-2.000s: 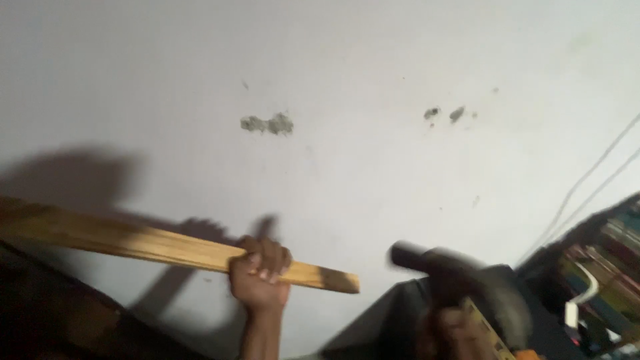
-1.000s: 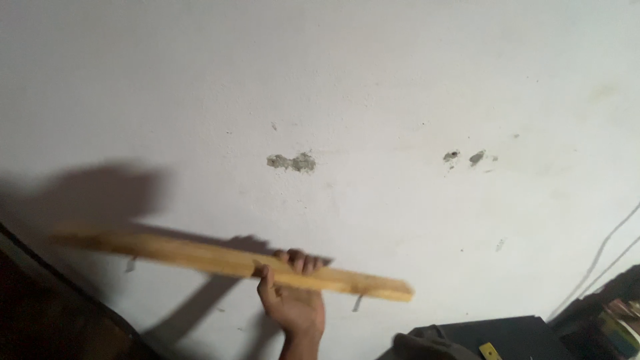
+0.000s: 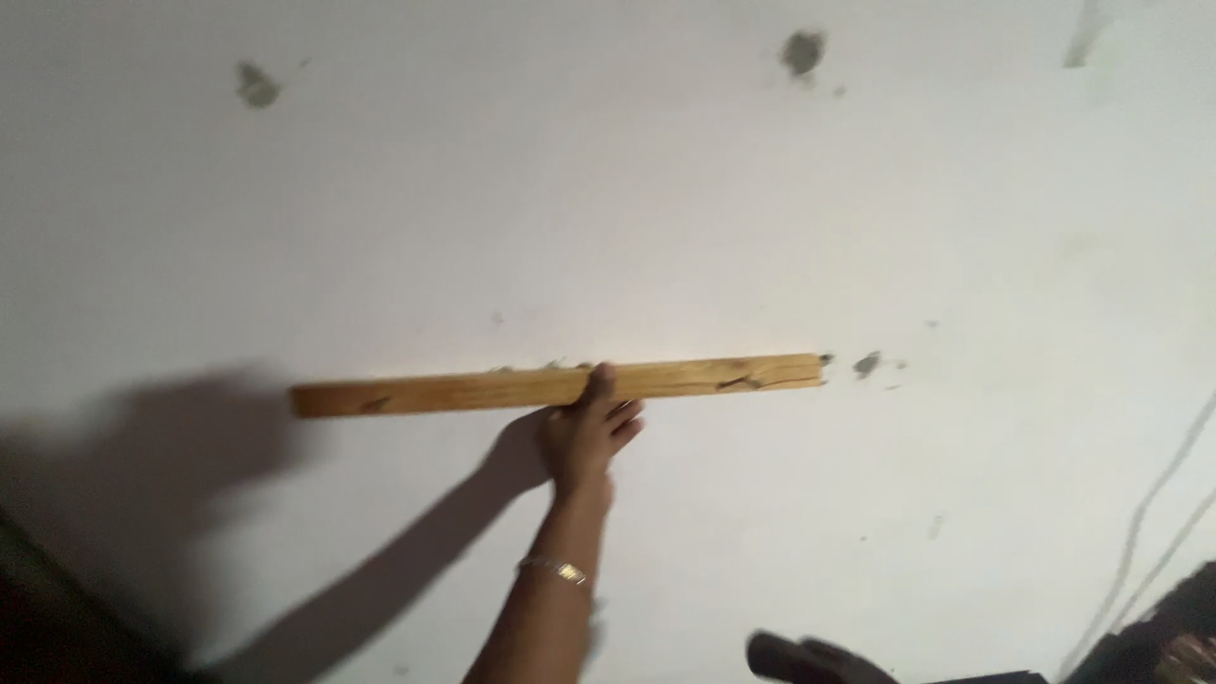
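A narrow wooden board (image 3: 456,390) lies nearly level against the white wall, over the row of chipped plaster. My left hand (image 3: 584,432) holds it near its middle from below, thumb on its front face and the other fingers mostly hidden. A nail (image 3: 741,383) shows at the board's right part and a similar dark mark at its left part. The dark head of a hammer (image 3: 807,655) rises at the bottom edge; my right hand, below the frame, cannot be seen.
The white wall (image 3: 665,209) has chipped spots, such as one at the upper right (image 3: 804,52). Thin cables (image 3: 1140,513) run down the right side. Dark items stand at the lower right corner, and a dark shape fills the lower left.
My left hand has raised the board to the wall over the chipped patches and turned it nearly level. The right hand, seen with the hammer two seconds ago, has left the view.
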